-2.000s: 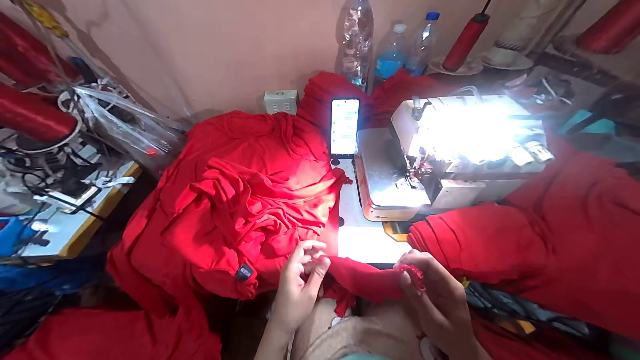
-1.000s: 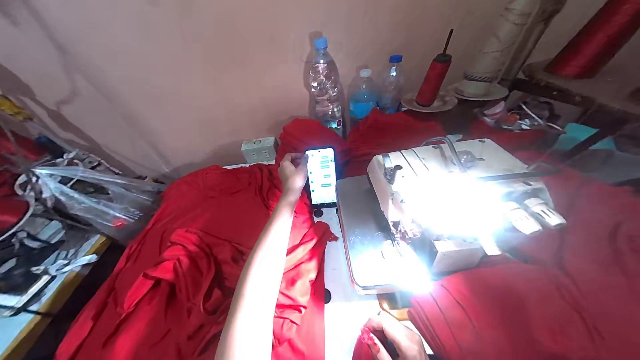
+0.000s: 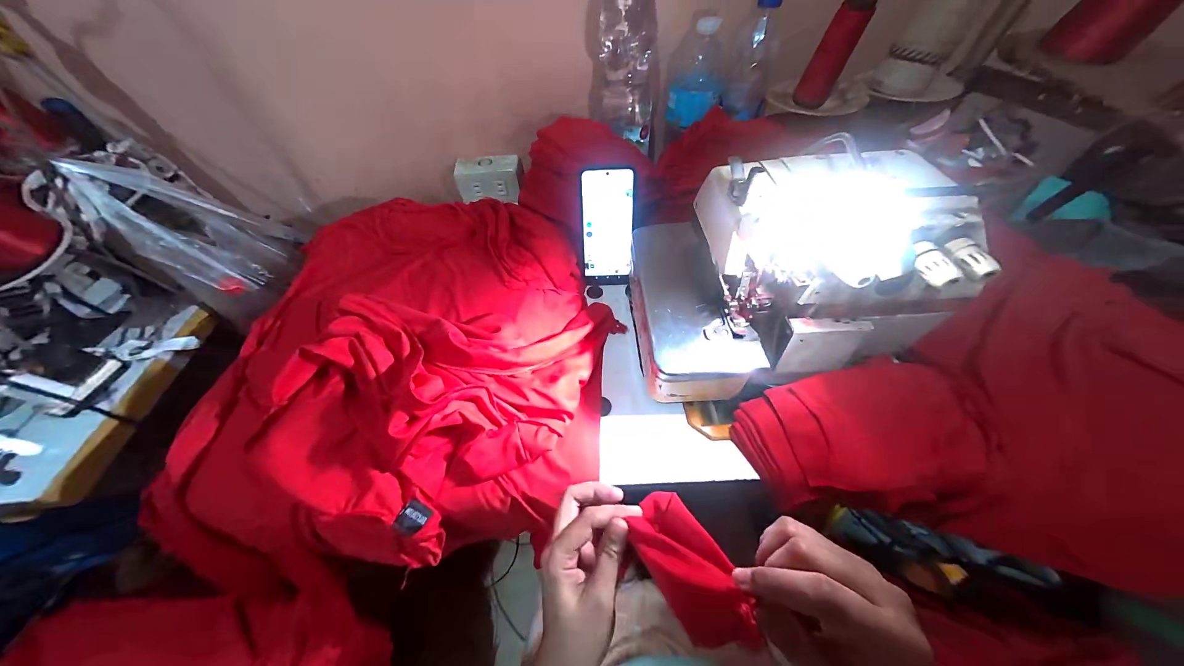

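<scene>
A small piece of red fabric (image 3: pixel 684 569) hangs between both hands, in front of the sewing table's near edge. My left hand (image 3: pixel 587 564) pinches its upper left corner between thumb and fingers. My right hand (image 3: pixel 823 592) grips its right edge. Beyond them stands an overlock sewing machine (image 3: pixel 684 314) with a very bright lamp glare over its head. A large heap of red fabric (image 3: pixel 416 370), bearing a dark label, lies to the left. Folded red fabric (image 3: pixel 879 435) is stacked at the right.
A lit smartphone (image 3: pixel 608 222) stands upright behind the white tabletop (image 3: pixel 666 453). Plastic bottles (image 3: pixel 694 83) and a red thread cone (image 3: pixel 835 55) are at the back, with a socket box (image 3: pixel 487 178) by the wall. Another table (image 3: pixel 102 435) with fabric scraps is at far left.
My left hand has moved back from the smartphone, where it was a second ago, to the small red piece near my right hand. The view has shifted.
</scene>
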